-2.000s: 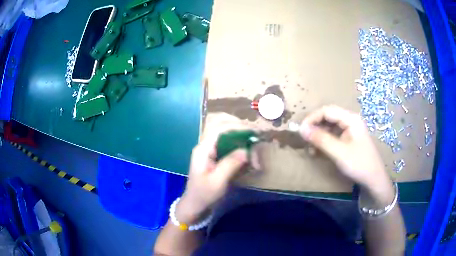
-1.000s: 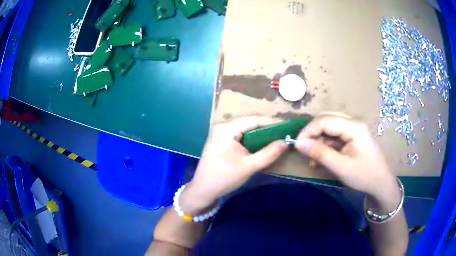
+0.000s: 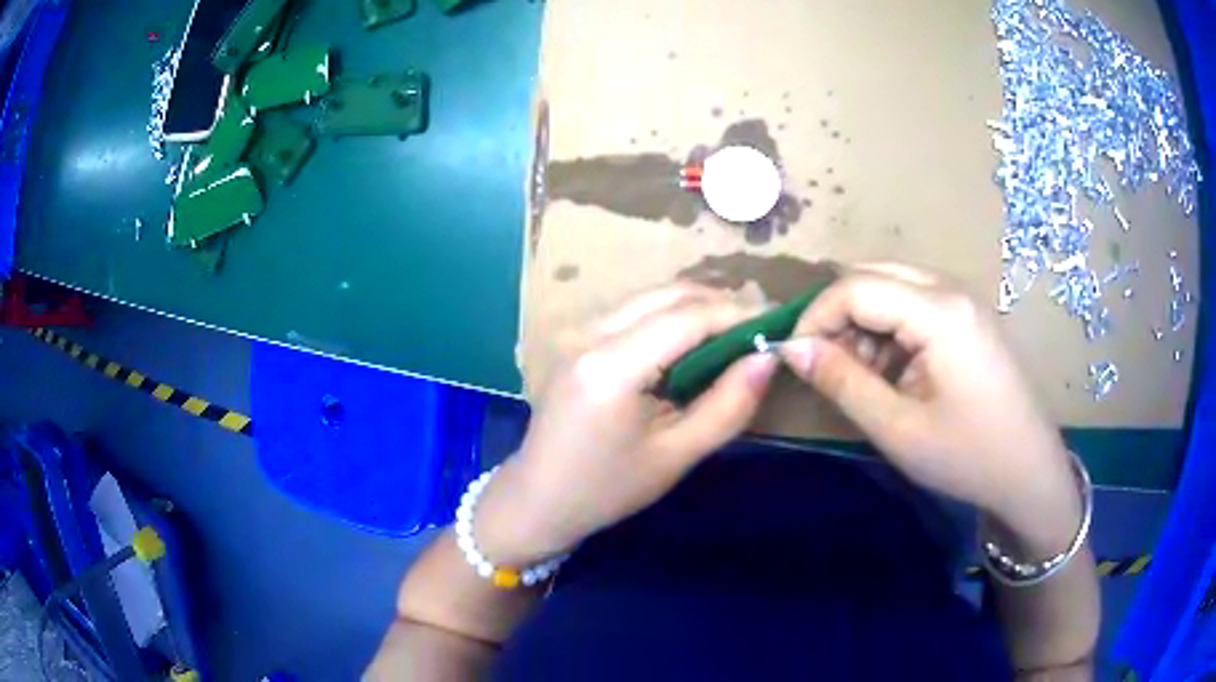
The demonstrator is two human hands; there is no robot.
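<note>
My left hand (image 3: pixel 627 400) holds a green plastic housing (image 3: pixel 734 349) tilted on its edge over the front edge of the cardboard. My right hand (image 3: pixel 920 373) pinches a small silvery pin (image 3: pixel 770 345) between thumb and forefinger, at the housing's near edge by my left thumb. Whether the pin's tip is in the housing cannot be told. A white round pot (image 3: pixel 742 184) with a red bit on its left side stands on the cardboard beyond my hands. A big pile of silvery pins (image 3: pixel 1087 147) lies on the right.
Loose green housings (image 3: pixel 376 104) lie at the back left, some against a phone (image 3: pixel 200 83) with small white pieces (image 3: pixel 160 107) beside it. Stained cardboard (image 3: pixel 854 120) covers the right part of the green bench (image 3: pixel 360 253). A blue stool (image 3: pixel 360 433) stands below the bench at left.
Since two seconds ago, the housing has turned edge-up and both hands have come together at it, with the pin brought to its edge. The camera view has shifted, so the bench appears higher.
</note>
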